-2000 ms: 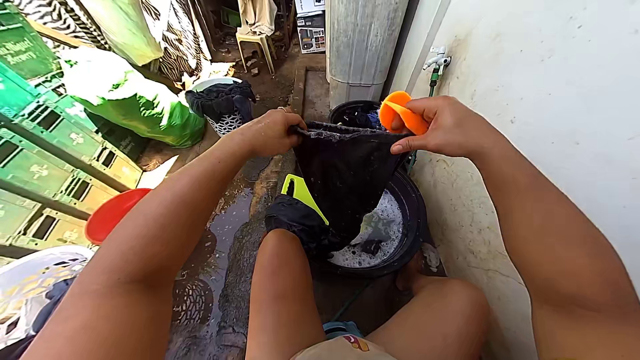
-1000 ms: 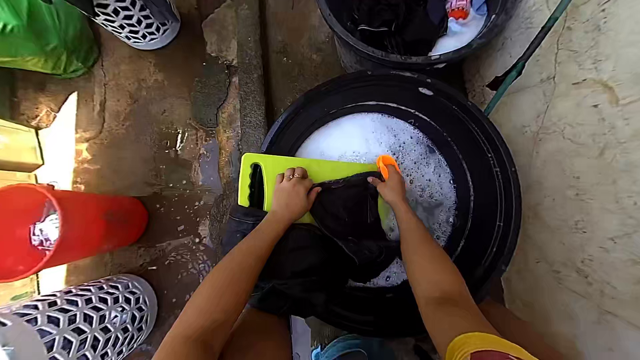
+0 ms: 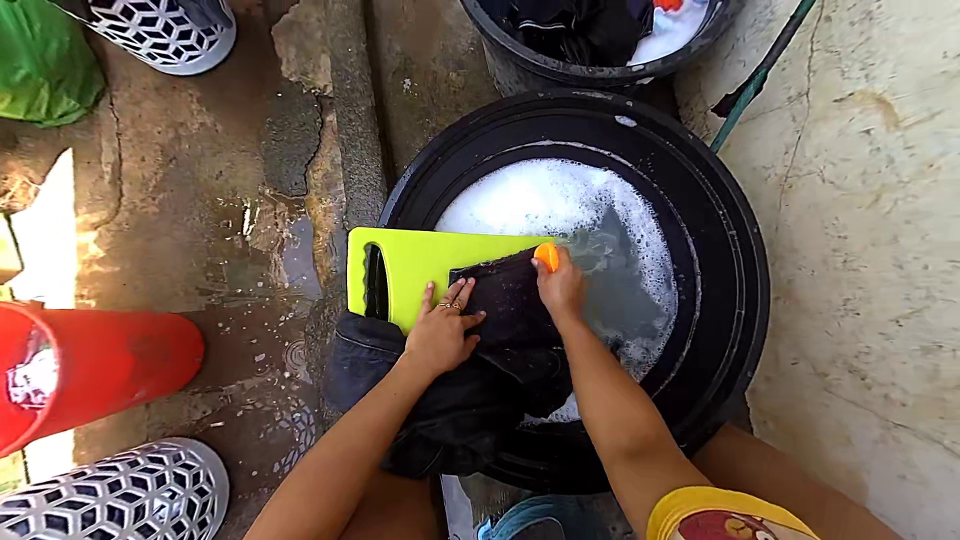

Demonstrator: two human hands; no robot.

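Note:
A lime-green plastic board [image 3: 420, 259] with a cut-out handle lies across the left side of a round black basin [image 3: 720, 300] of soapy water [image 3: 517, 199]. Dark wet cloth [image 3: 517, 307] is spread over the board, and its bulk hangs toward my legs. My left hand [image 3: 442, 330], with a ring on it, presses on the cloth with fingers spread. In my right hand [image 3: 559, 285] is an orange object [image 3: 547, 256], mostly hidden by the fingers, at the cloth's upper right edge.
Another dark tub [image 3: 540, 71] with clothes and suds stands beyond the basin. To the left are a red bucket [image 3: 127, 367], two patterned baskets [image 3: 112, 495] and a green bag [image 3: 45, 67]. A low concrete ledge [image 3: 356, 112] runs beside the basin; a wall [image 3: 870, 262] rises at the right.
Two seconds ago both hands held the dark cloth up above the basin; now it lies over the green board. Since one second ago my left hand has moved off the bare board onto the cloth.

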